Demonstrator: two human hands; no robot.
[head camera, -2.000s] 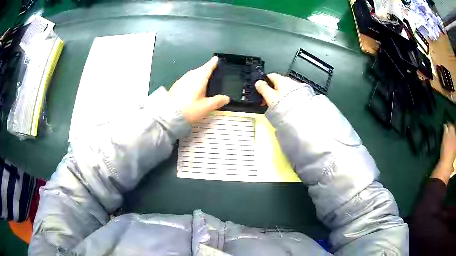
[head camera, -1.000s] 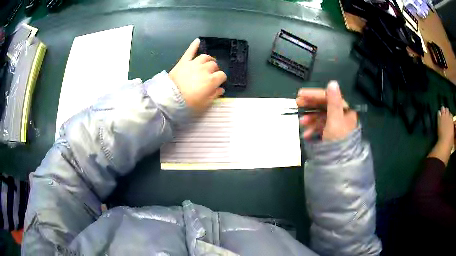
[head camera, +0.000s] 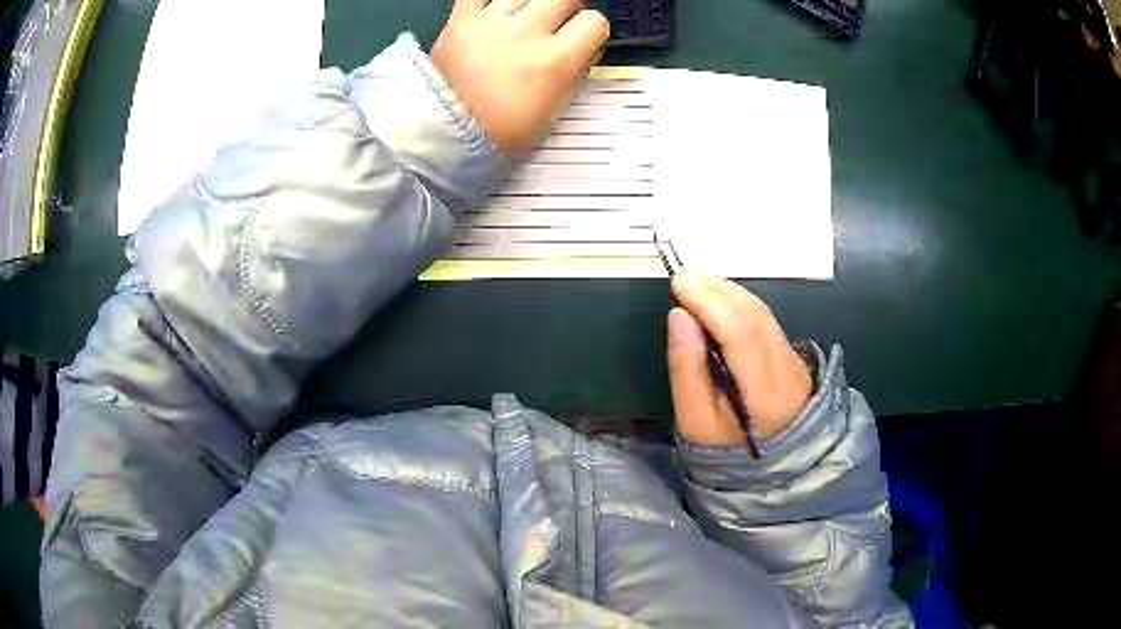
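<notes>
The adhesive pad sheet (head camera: 578, 178) lies in front of me, with thin dark lines on its left part, a plain white right part and yellow backing along its edges. My right hand (head camera: 738, 356) holds dark tweezers (head camera: 723, 369), their thin metal tips on or just above the sheet near its lower edge, where the lines end. I cannot tell if a piece is at the tips. The black plastic housing (head camera: 642, 22) is cut off by the top edge. My left hand (head camera: 516, 74) is beside it, perhaps touching it, with its fingers partly cut off.
A plain white sheet (head camera: 209, 92) lies at the left, partly under my left sleeve. A bagged sheet stack (head camera: 37, 123) is at the far left. A corner of the open plastic frame (head camera: 838, 15) shows at the top. The dark housing pile (head camera: 1045, 98) is at the right.
The view has shifted down, so the housing and frame are now mostly out of it. My right hand has taken up the tweezers since the earliest frame and moved them to the sheet's lower part.
</notes>
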